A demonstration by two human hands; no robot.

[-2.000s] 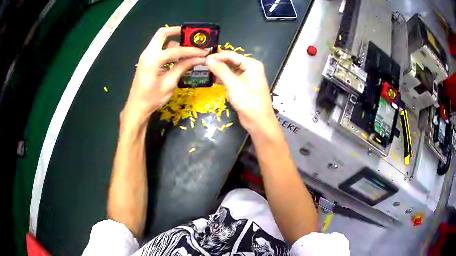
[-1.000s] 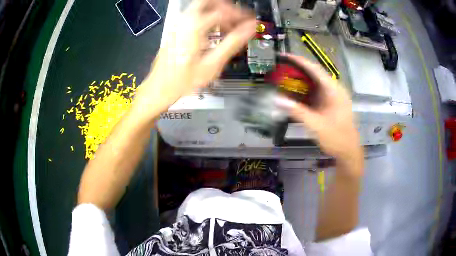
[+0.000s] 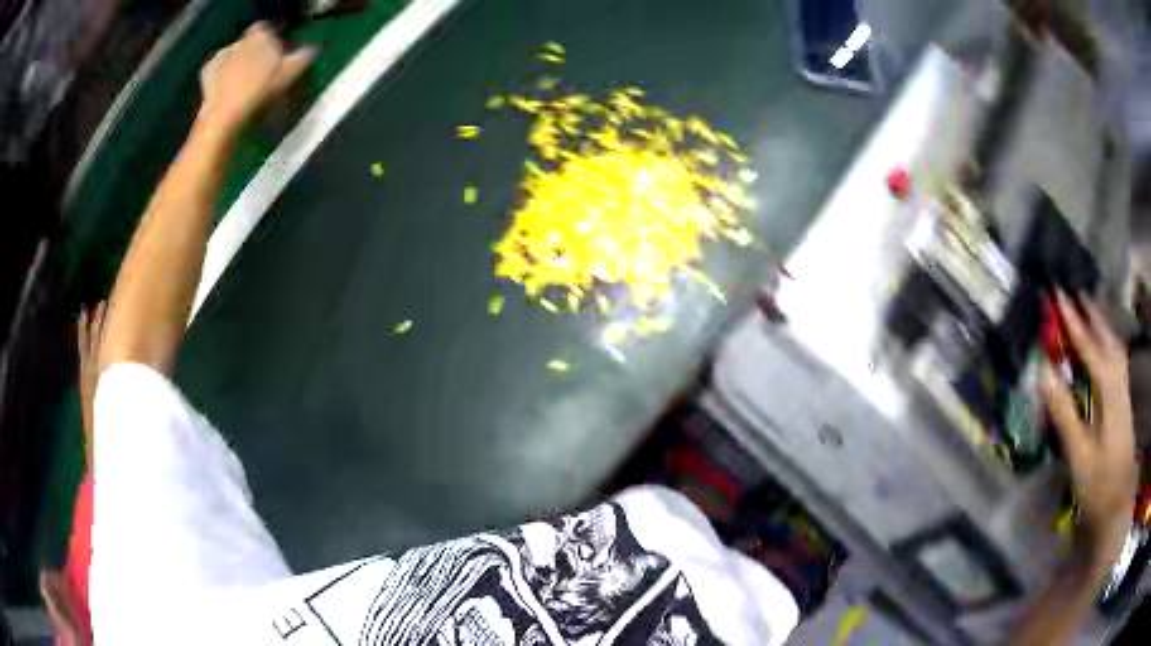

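Note:
My left hand (image 3: 250, 78) is blurred at the upper left, over the green conveyor belt beyond the white line. Its fingers are curled, and whether it holds anything cannot be told. My right hand (image 3: 1096, 398) is at the right edge over the press machine (image 3: 808, 379). Its fingers and thumb are around a device unit (image 3: 1025, 416) with a red end and a green board at the fixture. The hand partly covers the unit. A loose pile of yellow pieces (image 3: 612, 221) lies on the dark green bench surface, with strays around it.
A smartphone (image 3: 836, 44) lies at the top of the bench. The machine has a small red button (image 3: 897, 183) and a touch screen (image 3: 962, 564). A dark object (image 3: 316, 10) is at the top edge near my left hand. Another person's hand (image 3: 91, 360) and red clothing (image 3: 80, 555) show at the left edge.
The view has swung left from the machine back over the bench. My left hand has moved from the machine to the belt. My right hand and its unit are now at the fixture.

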